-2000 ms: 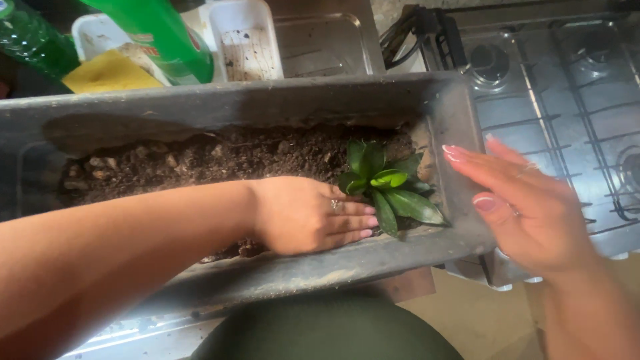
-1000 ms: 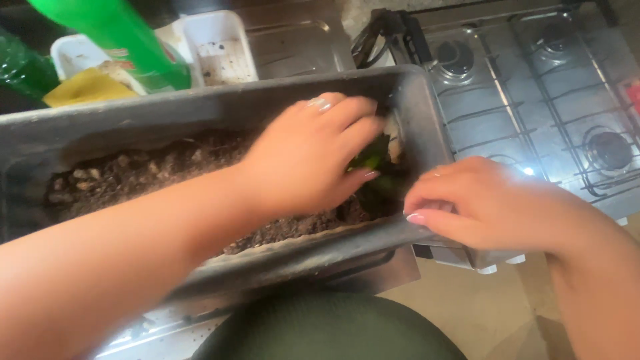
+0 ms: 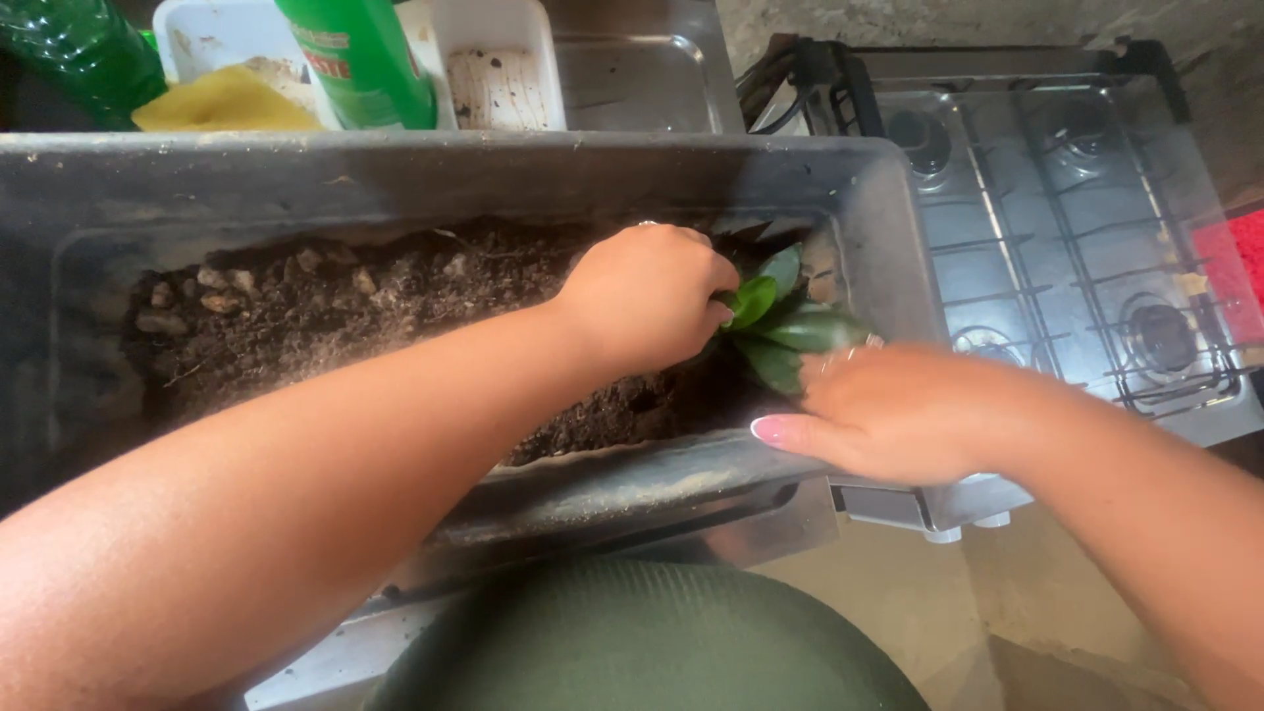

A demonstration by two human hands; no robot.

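Observation:
A long grey plastic planter (image 3: pixel 592 158) holds dark soil (image 3: pixel 474 267) with small stones near its left end. At its right end stands a small leafy green plant (image 3: pixel 780 321). My left hand (image 3: pixel 657 296) is curled against the plant's left side, thumb and forefinger at a bright green leaf; whether they pinch it is hard to tell, as the fingertips are partly hidden. Blurred, my right hand (image 3: pixel 889 410) reaches over the planter's right front corner, its fingers by the lower right leaves and its thumb above the front rim. Its grip on anything does not show.
Behind the planter are a green bottle (image 3: pixel 370 59), a darker green plastic bottle (image 3: pixel 84 59), a yellow cloth (image 3: pixel 227 99) and a soiled white tray (image 3: pixel 499 69). A steel gas stove (image 3: pixel 1047 237) with wire grates adjoins the right side. My green-clad lap is in front.
My left hand has drawn back left from over the plant, so its leaves show again. My right hand has moved from the planter's rim in toward the leaves.

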